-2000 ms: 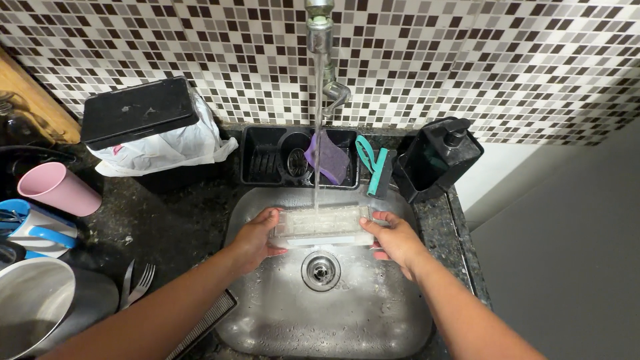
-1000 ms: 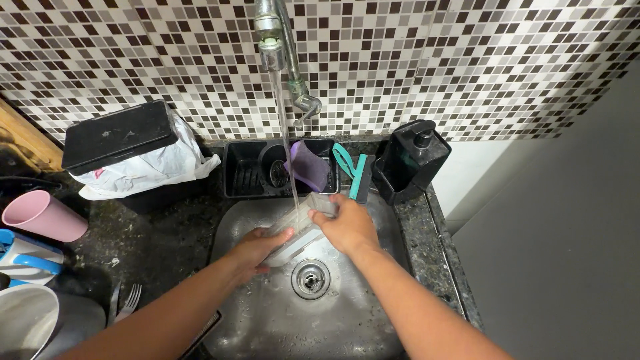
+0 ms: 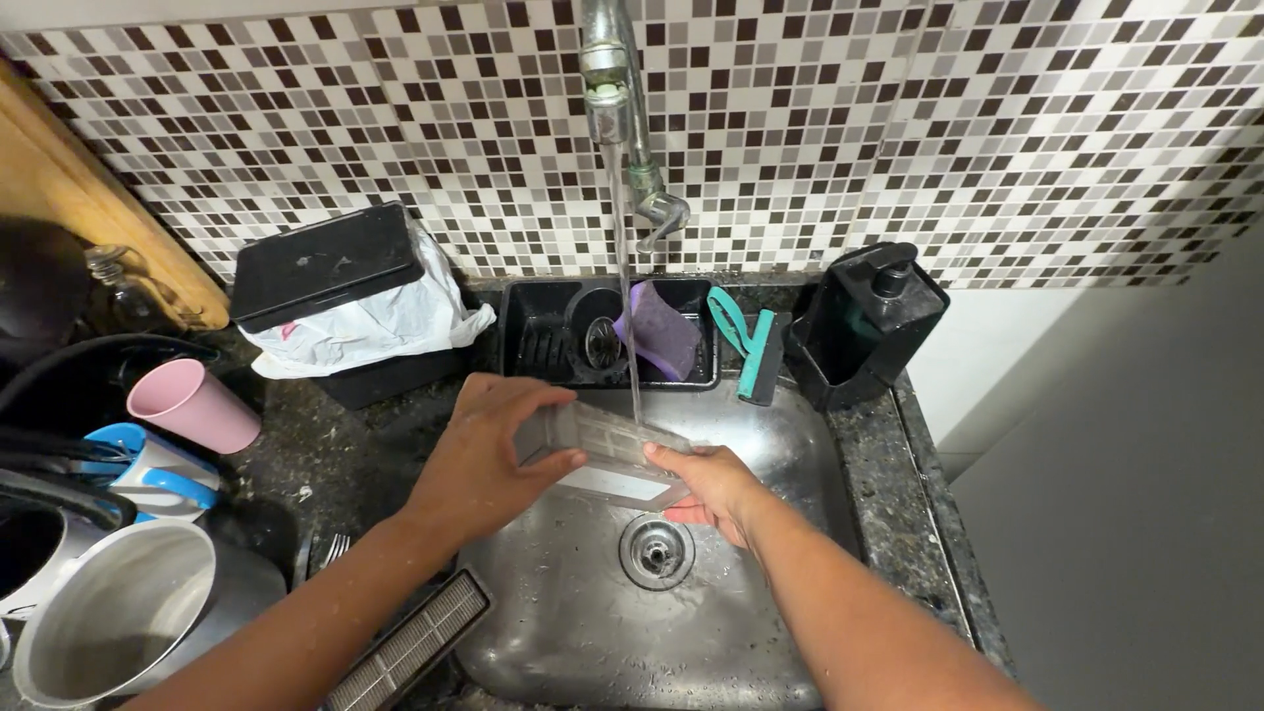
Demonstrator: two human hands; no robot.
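Observation:
A clear plastic box (image 3: 617, 449) with a white strip on its side is tilted under the running faucet (image 3: 607, 114). My left hand (image 3: 494, 449) grips its left end between thumb and fingers. Around the right end, my right hand (image 3: 716, 484) holds it with the thumb on top and fingers beneath. Water falls onto the box above the stainless steel sink (image 3: 632, 632), behind the drain (image 3: 657, 551). A pleated filter in a dark frame (image 3: 410, 642) lies at the sink's left edge, partly hidden by my left forearm.
Behind the sink are a black caddy (image 3: 538, 377) with a purple sponge (image 3: 664, 331), a teal squeegee (image 3: 758, 355) and a black soap dispenser (image 3: 869, 326). At left stand a black bin (image 3: 326, 267), a pink cup (image 3: 195, 405), a blue-white mug (image 3: 163, 479) and a metal pot (image 3: 123, 612).
The box has turned from level to tilted, its right end now lower. My left hand has shifted its grip to the upper left end, my right to the lower right end.

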